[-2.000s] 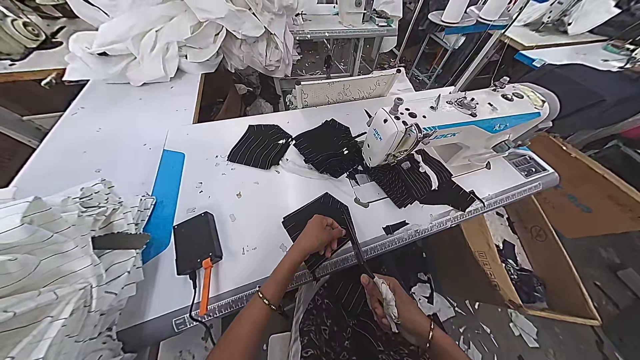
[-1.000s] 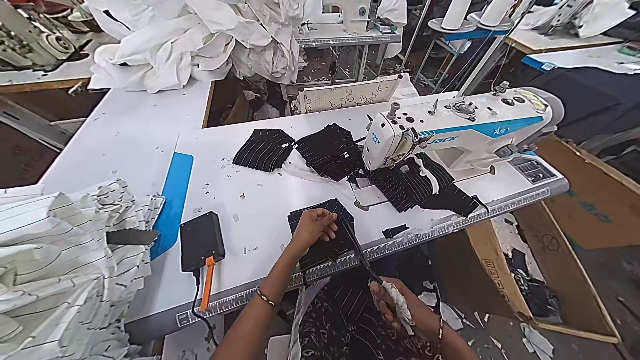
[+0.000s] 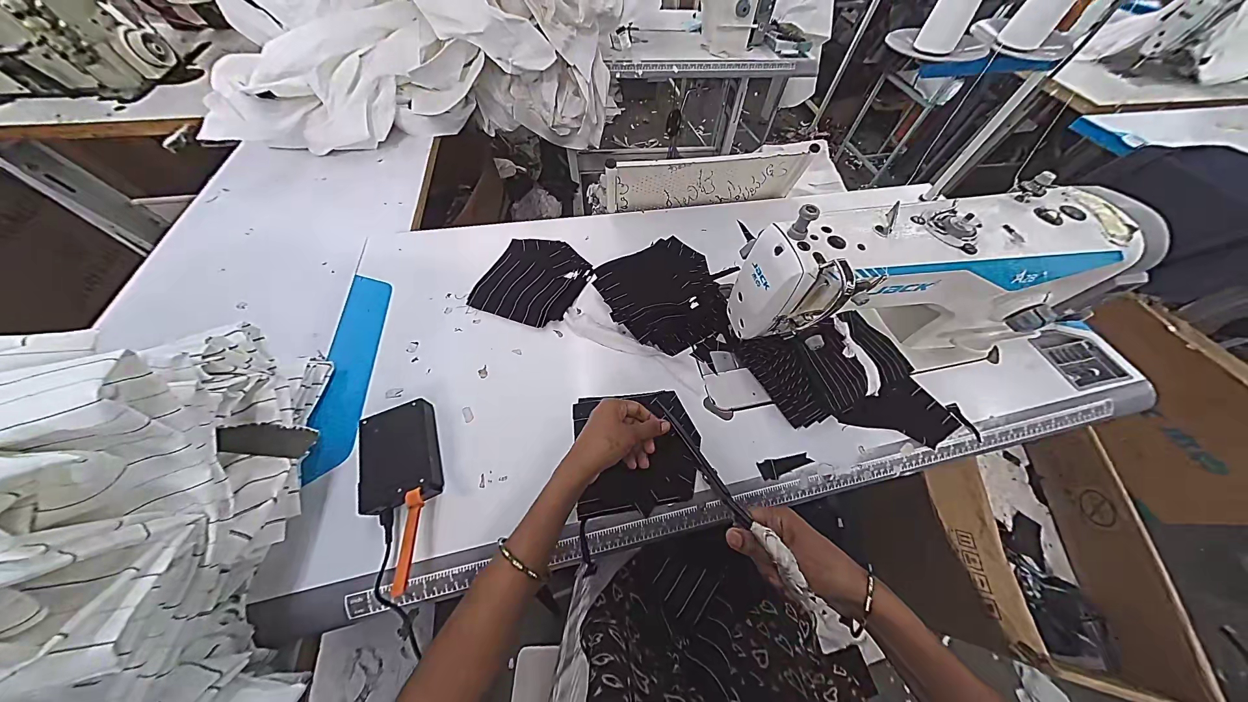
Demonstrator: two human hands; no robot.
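My left hand (image 3: 624,435) pinches the upper end of a narrow dark fabric strip (image 3: 704,466) over a stack of black striped fabric pieces (image 3: 634,478) at the table's front edge. My right hand (image 3: 795,551) grips the strip's lower part together with a bunched white cloth (image 3: 780,561). To the right stands a white and blue Jack sewing machine (image 3: 936,268), with black striped pieces (image 3: 809,375) beside its needle area. Two more groups of black pieces, one on the left (image 3: 531,283) and one nearer the machine (image 3: 663,292), lie behind my left hand.
A black box (image 3: 400,456) with a cable and an orange tab (image 3: 408,541) lies left of my hands. Striped white fabric (image 3: 127,487) is heaped at far left, white cloth (image 3: 390,68) behind. A cardboard box (image 3: 1102,546) with scraps stands at lower right.
My left hand has moved up a little over the black stack, whose pieces now lie squarer on the table. The strip remains between both hands.
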